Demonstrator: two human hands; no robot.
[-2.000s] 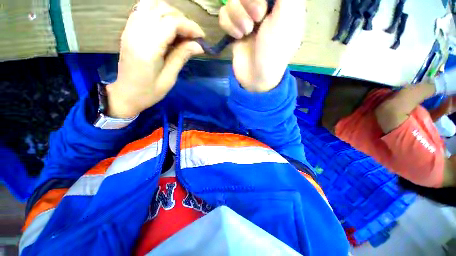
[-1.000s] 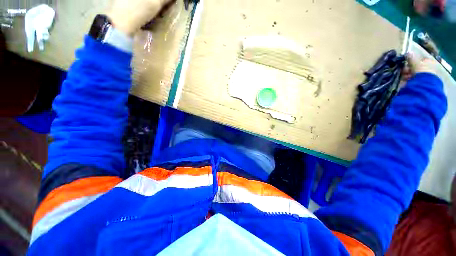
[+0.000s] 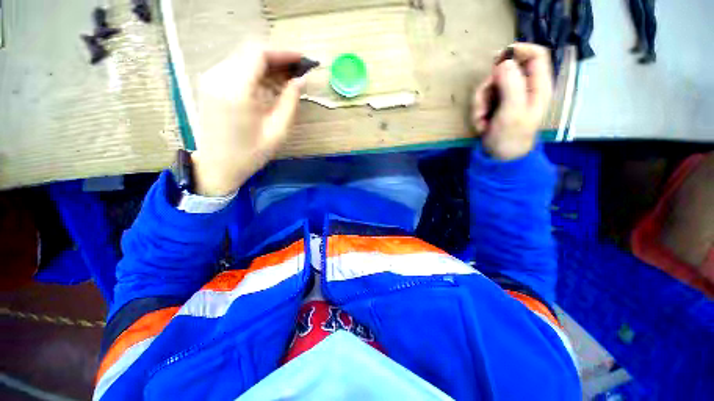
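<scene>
My left hand (image 3: 243,117), wearing a dark watch, holds a small black part (image 3: 304,66) between thumb and fingers, just left of a green cap (image 3: 348,75). The hand is slightly blurred. My right hand (image 3: 515,102) is curled around a dark part (image 3: 492,100), mostly hidden by the fingers, near the cardboard's right edge. The green cap lies on a torn cardboard patch (image 3: 391,100). The two hands are apart, with the cap between them.
A heap of long black parts (image 3: 554,30) lies beyond my right hand. Another long black part (image 3: 643,31) lies on the white surface at right. Small black parts (image 3: 98,35) lie at left. A person's orange-red sleeve (image 3: 679,223) shows at right; blue crates (image 3: 626,294) are below.
Both hands have come inward from the far left and the black heap at right. A small black part now shows in my left fingers and a dark part in my right hand. The view has shifted.
</scene>
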